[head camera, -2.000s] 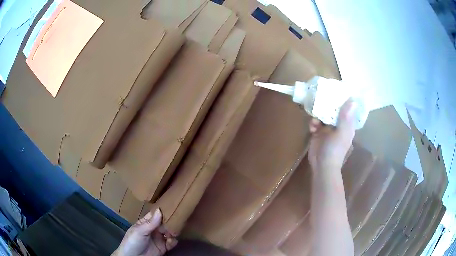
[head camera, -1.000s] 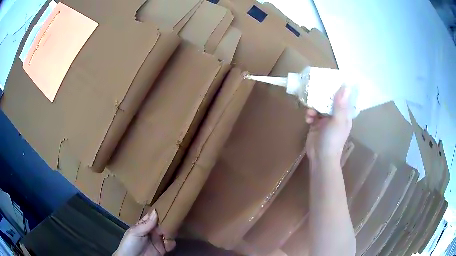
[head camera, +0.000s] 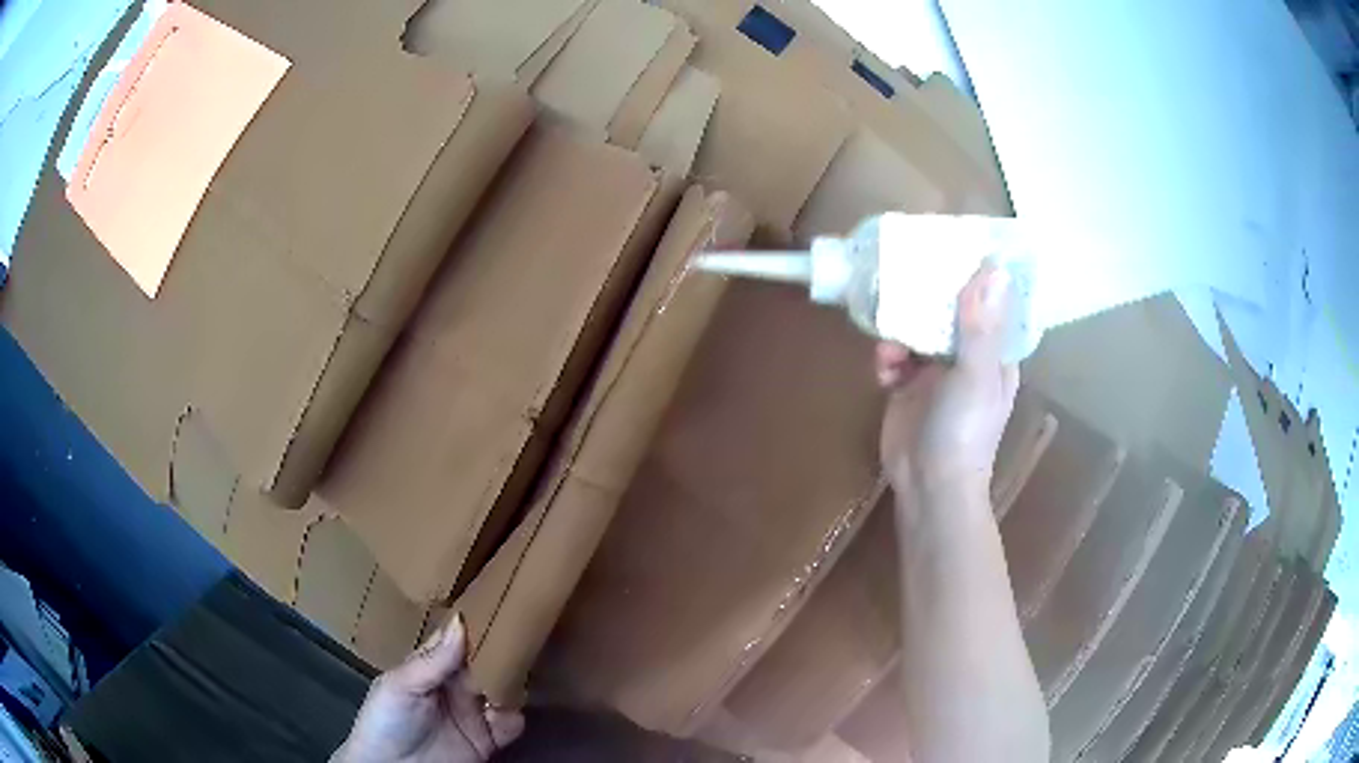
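Observation:
My right hand [head camera: 954, 373] is closed around the white glue bottle [head camera: 946, 276], held sideways. Its long nozzle points left, with the tip at the edge of a folded-up brown panel [head camera: 604, 462], near its upper end. A shiny glue line [head camera: 674, 286] shows on that edge close to the tip. My left hand [head camera: 435, 701] pinches the lower end of the same panel between thumb and fingers. Another shiny glue line [head camera: 805, 581] runs along a panel edge to the right, partly beside my right forearm.
An orange ticket [head camera: 176, 146] lies on brown panels at the upper left. Fanned panels [head camera: 1103, 596] step away at the lower right. Black patches [head camera: 766, 30] show at the top. A white surface [head camera: 1133, 134] is at the upper right, a dark green surface [head camera: 224, 678] at the lower left.
The bottle and my right hand have moved left and slightly down, the nozzle tip following the panel edge. A shiny glue line now shows there. My left hand has stayed nearly in place.

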